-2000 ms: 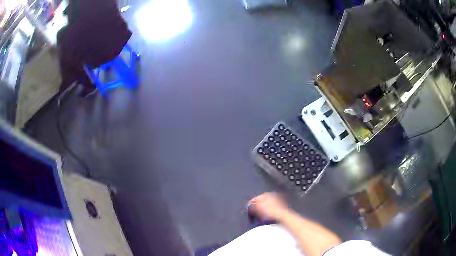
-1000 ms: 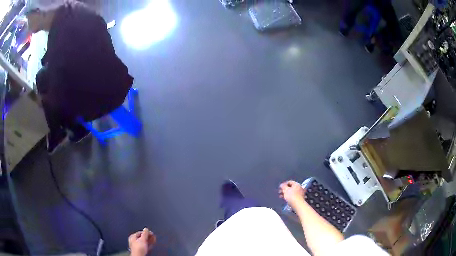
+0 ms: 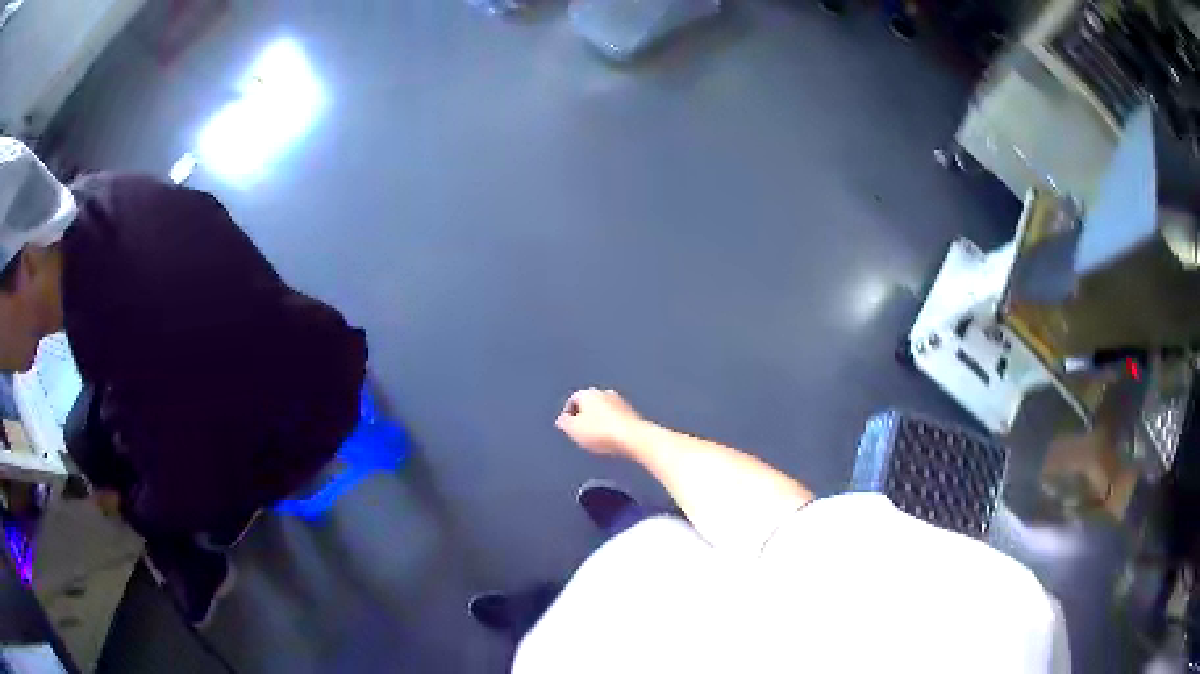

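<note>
My right hand [image 3: 595, 419] is out in front of my body above the grey floor, with its fingers curled and nothing seen in it. My left hand is not in view. A stack of trays [image 3: 937, 477] with rows of dark round parts stands low on the right, beside my right upper arm. Its side looks bluish and clear. Neither hand touches it.
A person in dark clothes and a white cap sits on a blue stool [image 3: 345, 464] at the left. A white wheeled base [image 3: 976, 340] of a machine stands at the right. My shoes [image 3: 608, 503] are on the grey floor [image 3: 526, 237]. A clear plastic-covered item [image 3: 642, 24] lies at the top.
My left hand has gone out of view. My right hand has swung left and up, away from the tray stack. The seated person appears larger and lower; the tray stack and machine have shifted in view.
</note>
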